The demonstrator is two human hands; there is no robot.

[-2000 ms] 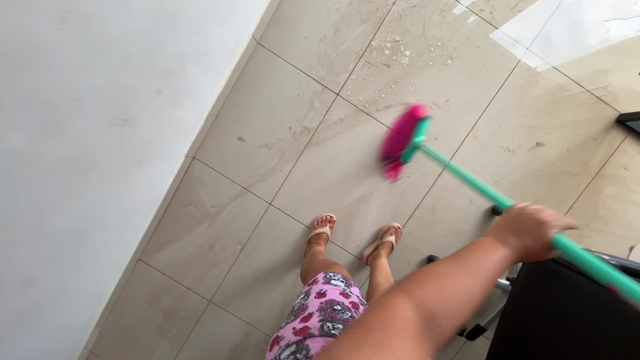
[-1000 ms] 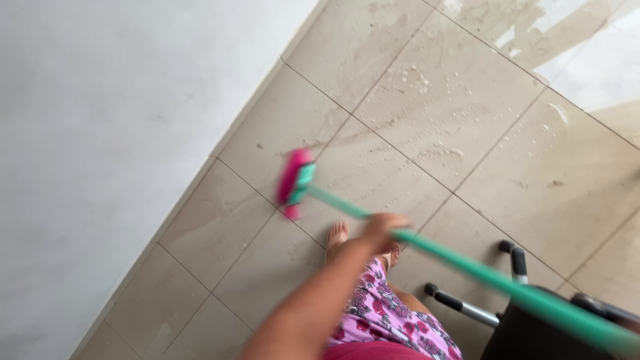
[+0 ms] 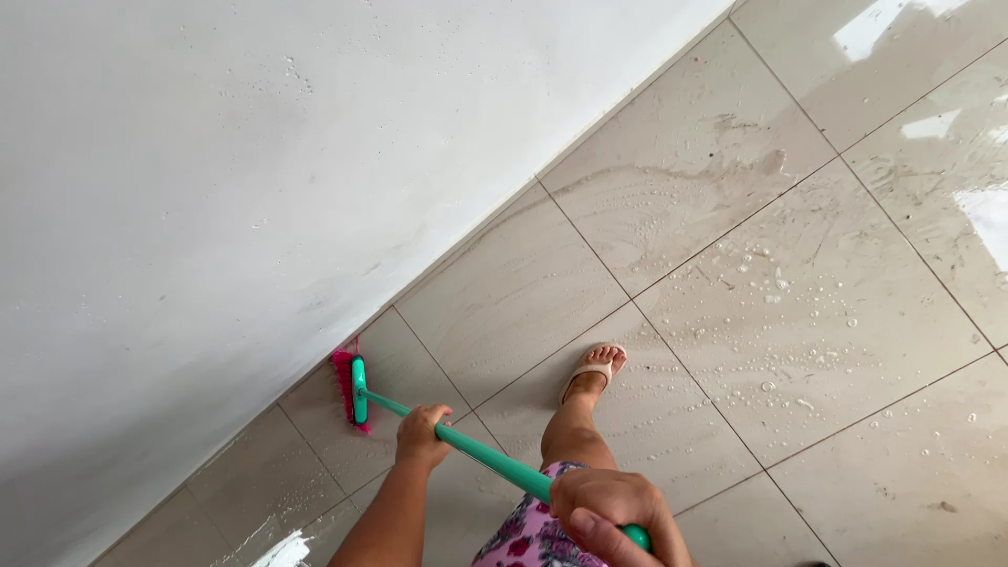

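A broom with a green handle (image 3: 504, 465) and a green head with pink bristles (image 3: 346, 390) slants across the lower middle of the view. Its bristles are at the foot of the white wall, on the tiled floor. My left hand (image 3: 424, 437) grips the handle partway along, nearer the head. Close to the camera, my right hand (image 3: 610, 508) is closed around the handle by its rounded top end, which shows below the fingers.
The white wall (image 3: 236, 197) fills the upper left. Wet beige floor tiles (image 3: 756, 315) carry suds, bubbles and dirty streaks. One foot in a light thong sandal (image 3: 598, 366) stands mid-floor. A dark object's edge (image 3: 811, 564) shows at the bottom.
The broom head has moved to the foot of the wall. Both hands now show on the handle, where one showed before. The view has shifted, and the black chair-like object has mostly left it.
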